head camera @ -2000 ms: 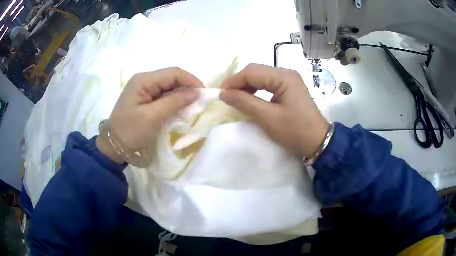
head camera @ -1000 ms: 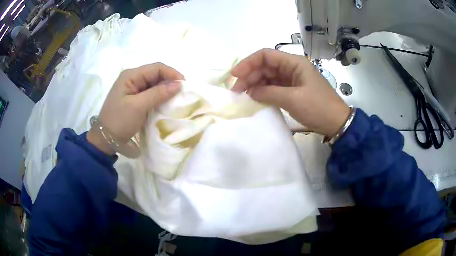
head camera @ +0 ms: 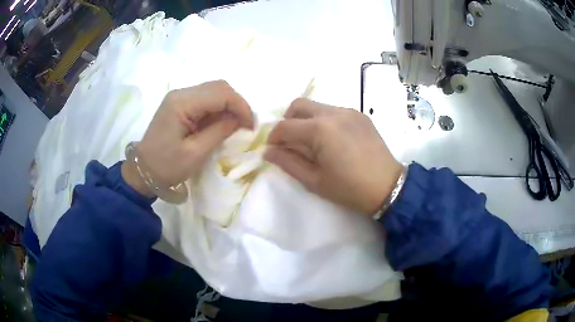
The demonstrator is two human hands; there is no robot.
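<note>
A white to cream garment piece point(head camera: 296, 239) lies in a large soft heap left of the needle and hangs over the table's front edge. My left hand point(head camera: 195, 135) pinches its gathered edge between thumb and fingers. My right hand point(head camera: 331, 151) holds the cloth just to the right, with curled fingers, slightly blurred. The fingertips of both hands are close together, and folds with yellowish edges lie below them. The exact edge between the fingers is hidden. The presser foot and needle point(head camera: 412, 104) are right of my right hand, with no cloth under them.
The white sewing machine head point(head camera: 429, 44) stands upper right. Black fabric shears point(head camera: 533, 135) and a slimmer silvery tool point(head camera: 558, 151) lie under its arm. A ruler scale point(head camera: 555, 234) runs along the table's front edge at right. A yellow frame point(head camera: 79, 44) stands at the upper left.
My right hand has moved left and down, and its fingers have closed in on the cloth near my left hand. The machine and shears appear slightly lower and further right.
</note>
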